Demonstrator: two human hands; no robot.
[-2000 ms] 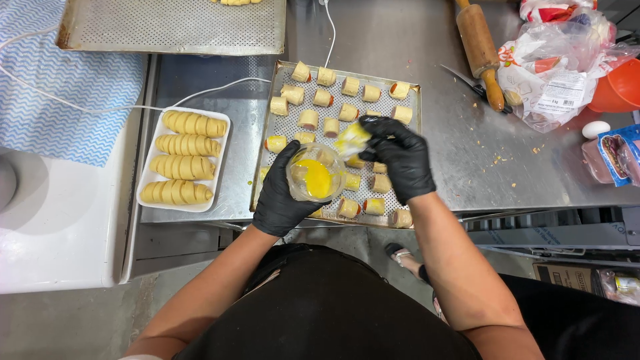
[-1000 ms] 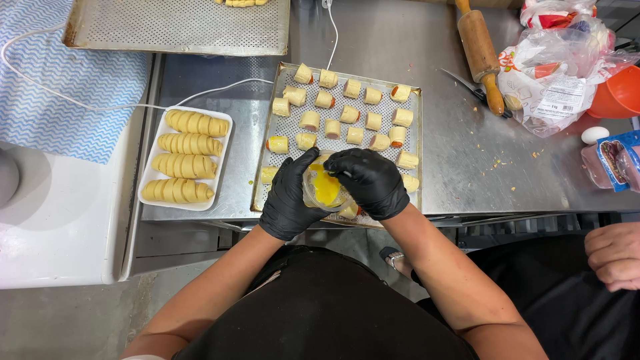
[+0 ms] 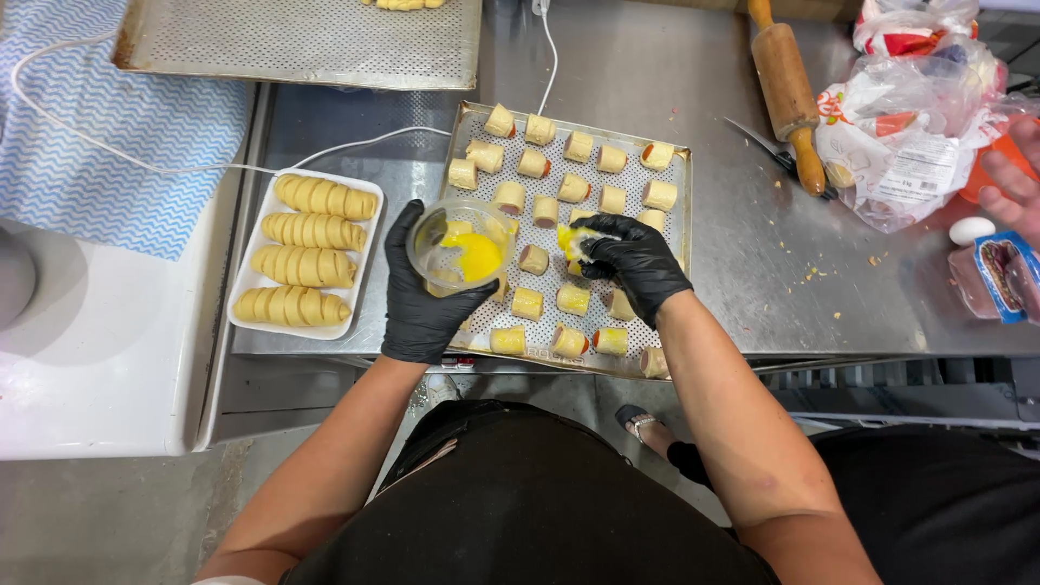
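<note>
My left hand point(image 3: 435, 292), in a black glove, grips a clear plastic tub point(image 3: 461, 242) with yellow liquid, likely beaten egg, above the left side of a perforated metal baking tray point(image 3: 684, 195). In my gloved right hand point(image 3: 634, 258) is a crumpled, whitish wad point(image 3: 575, 241) wet with yellow; what it is made of cannot be told. That hand is over the middle right of the tray, just above the dough-wrapped sausage pieces point(image 3: 574, 299). Rows of these pieces stand on the tray, and several nearest me have a yellow, glossy coat. Some are hidden by the tub and hands.
Left of the tray, a white foam tray point(image 3: 357, 313) holds rolled dough. Another perforated tray point(image 3: 301, 41) lies behind. To the right are a wooden rolling pin point(image 3: 784, 81), a knife point(image 3: 768, 146), plastic bags point(image 3: 902, 154) and an egg point(image 3: 972, 231). Another person's hand point(image 3: 1011, 183) reaches in.
My hands were together at the tub one second ago; now they are apart, the tub to the left and the wad over the pieces. The other person's hand has moved up along the right edge.
</note>
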